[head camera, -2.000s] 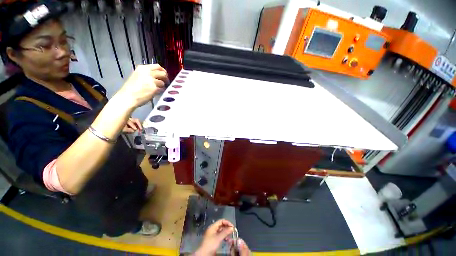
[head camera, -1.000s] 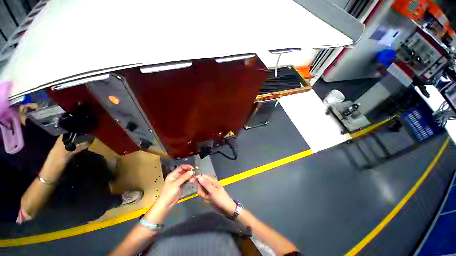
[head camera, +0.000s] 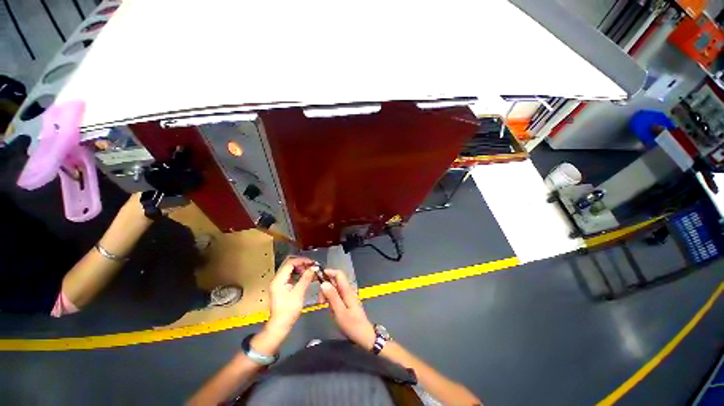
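My left hand (head camera: 287, 297) and my right hand (head camera: 343, 301) are close together at the lower middle, in front of the machine. Their fingertips pinch a small, dark, finger-length tool (head camera: 320, 273) between them. Its exact shape is too small to tell. A bracelet is on my left wrist and a watch on my right wrist.
A dark red machine (head camera: 357, 174) with a white top (head camera: 341, 55) stands ahead. A pink clip (head camera: 63, 158) and another person's arm (head camera: 111, 246) are at left. A strap tray (head camera: 504, 157), white bucket (head camera: 564, 177) and dark trolley (head camera: 607, 273) are at right.
The view has tilted down from the white top and the other person. Both my hands, partly cut off before, now show fully, still pinching the small tool. The pink clip has come into view.
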